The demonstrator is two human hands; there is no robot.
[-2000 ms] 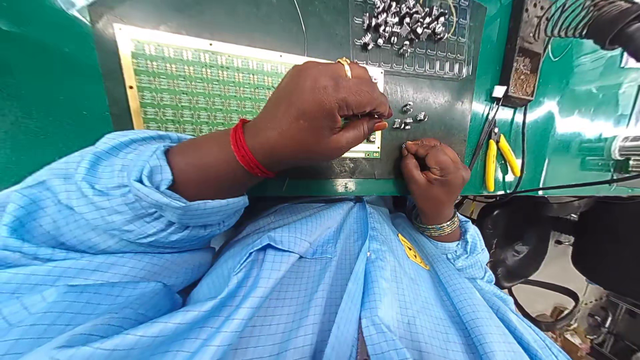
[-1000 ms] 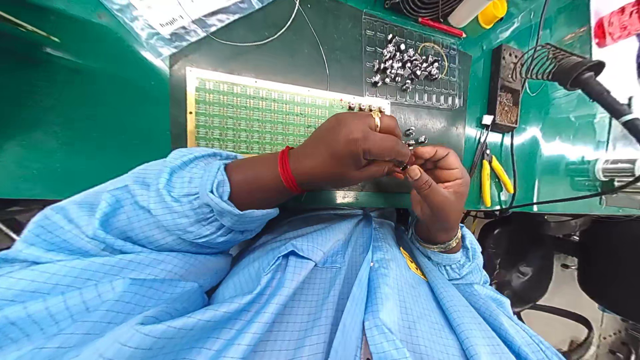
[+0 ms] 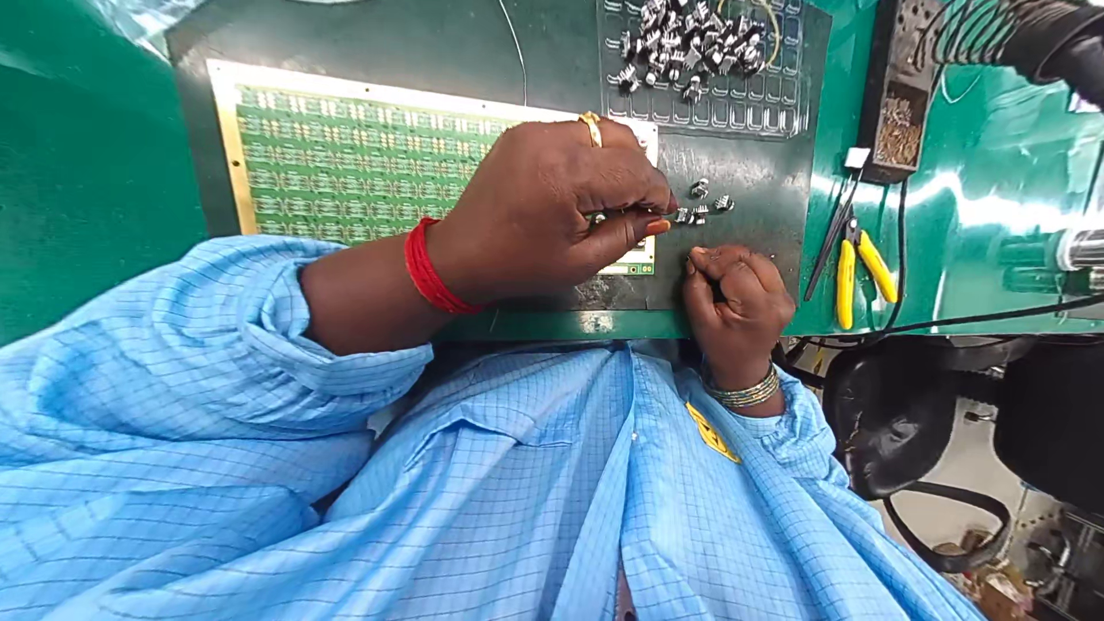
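My left hand [image 3: 662, 219], with a red thread at the wrist, reaches across a panel of green circuit boards [image 3: 345, 164]. Its thumb and forefinger nearly meet beside small black-and-silver electronic components [image 3: 700, 214]; whether they grip one is unclear. A few similar parts stand at the panel's right end, mostly hidden by this hand. My right hand [image 3: 737, 289] rests at the front edge of the dark mat, its fingers curled and nothing seen in them. Loose components [image 3: 699, 187] lie just above it. More fill the middle of a clear plastic tray [image 3: 750, 121].
Yellow-handled cutters [image 3: 847, 280] and dark tweezers [image 3: 830, 237] lie to the right. Behind them is a dark box [image 3: 897, 129] of small metal bits, near a coiled wire holder [image 3: 970, 34]. A black cable [image 3: 992, 319] runs along the bench's front edge.
One second ago my two hands met at the fingertips; now they are apart, my right hand lower and curled, my left hand's fingertips at the loose components. The view has shifted.
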